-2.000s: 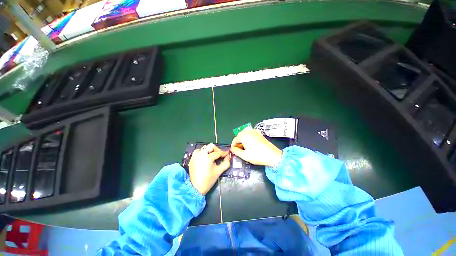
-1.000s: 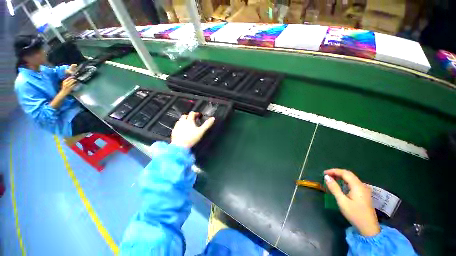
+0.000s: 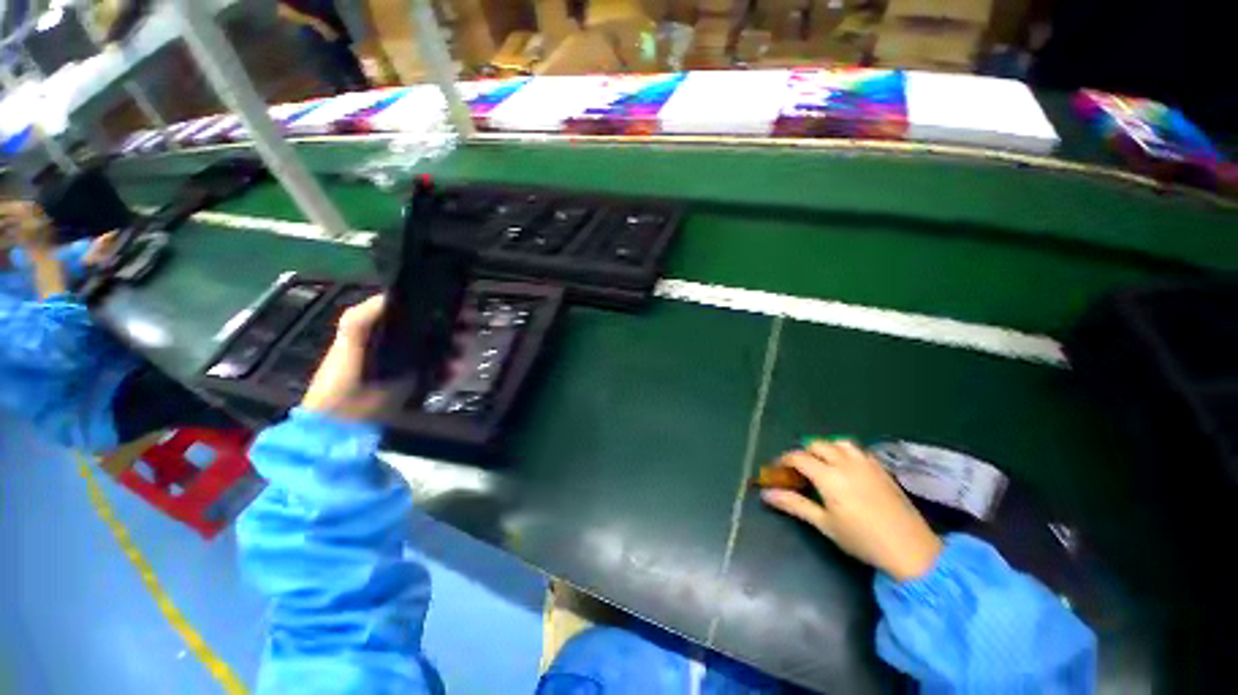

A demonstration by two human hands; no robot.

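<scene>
My left hand (image 3: 356,364) grips a black phone screen (image 3: 424,306), held upright and tilted above the near left foam tray (image 3: 523,394). A red spot shows at the screen's top. One pocket below it shows a screen with small metal fittings. My right hand (image 3: 853,500) rests at the mat, its fingertips closed on an orange-brown flex tail (image 3: 779,477). The pale ribbon cable (image 3: 946,478) with printing runs right from behind this hand to the black tester (image 3: 1043,540), which is dark and blurred. A bit of green board shows above my fingers.
A second foam tray stack (image 3: 652,245) lies behind the left tray. Dark trays (image 3: 1168,367) stand at the right. Crumpled clear plastic (image 3: 411,152) and a row of retail boxes (image 3: 726,102) lie beyond. Another person's blue sleeve (image 3: 54,360) and a red stool (image 3: 190,475) are at the left.
My left hand has gone from the screen on the mat to the left tray and now holds a screen raised above it. My right hand has closed on the orange tail. The view has turned left.
</scene>
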